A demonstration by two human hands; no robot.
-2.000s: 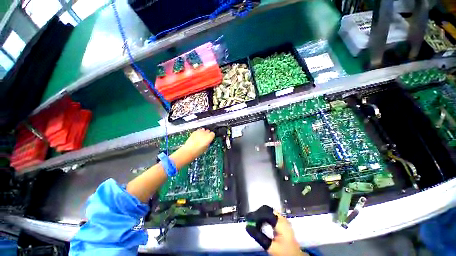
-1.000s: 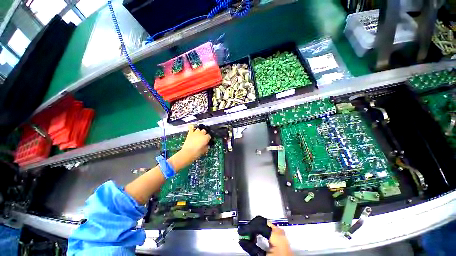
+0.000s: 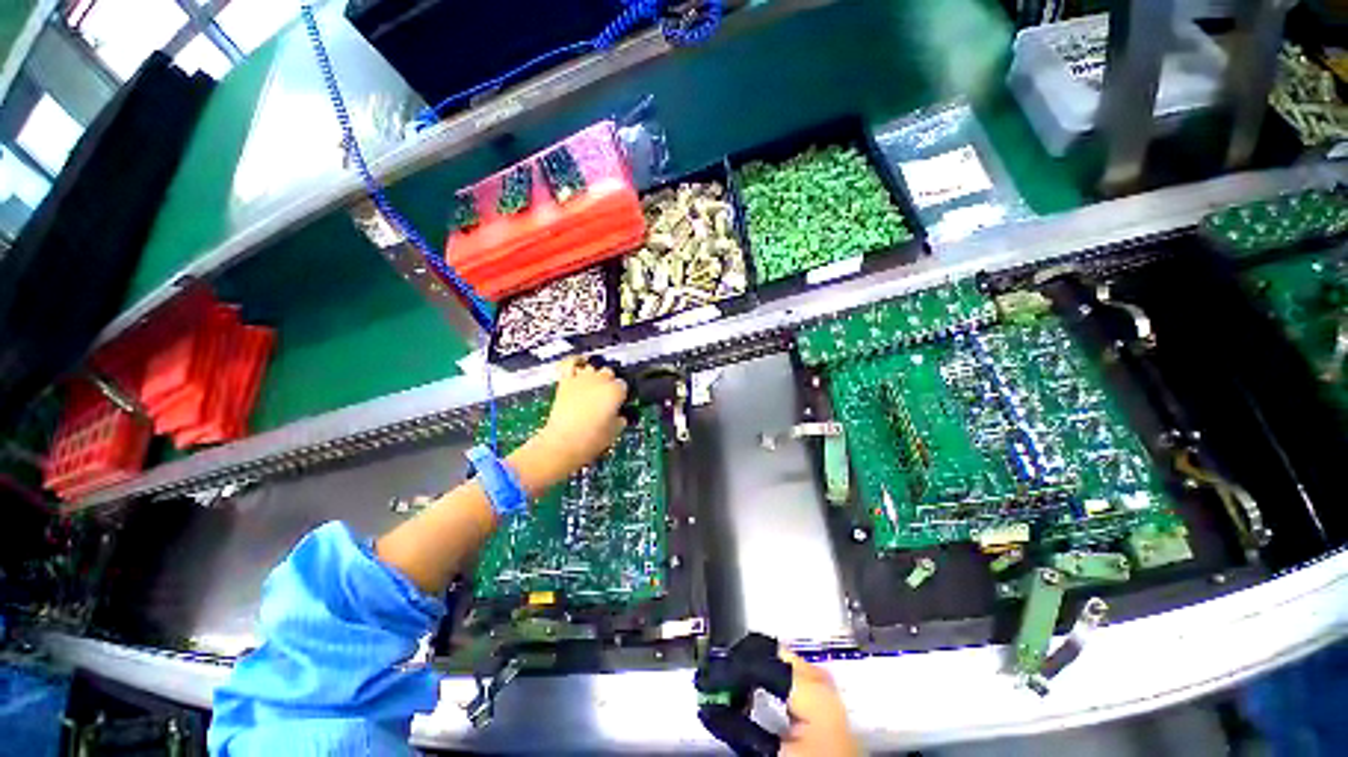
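My left hand (image 3: 591, 407), with a blue strap at the wrist, is over the top edge of the left green circuit board (image 3: 577, 525). Its black-covered fingertips point down at the board's upper right corner; what is between them is hidden. My right hand (image 3: 776, 698) is low at the front rail, cut off by the bottom edge. Its black-covered fingers are curled, with a small green spot at them; I cannot tell if this is a held part. The left board lies in a black carrier fixture (image 3: 683, 592).
A second green circuit board (image 3: 1005, 444) lies in a carrier to the right, and another is at the far right edge. Behind the rail are red foam trays (image 3: 547, 237), a bin of beige parts (image 3: 683, 259), small metallic parts (image 3: 550, 314) and green parts (image 3: 821, 215). A blue coiled cord hangs left.
My left hand stays at the board's top edge, with its fingers slightly shifted. My right hand has moved slightly left and its fingers have changed pose.
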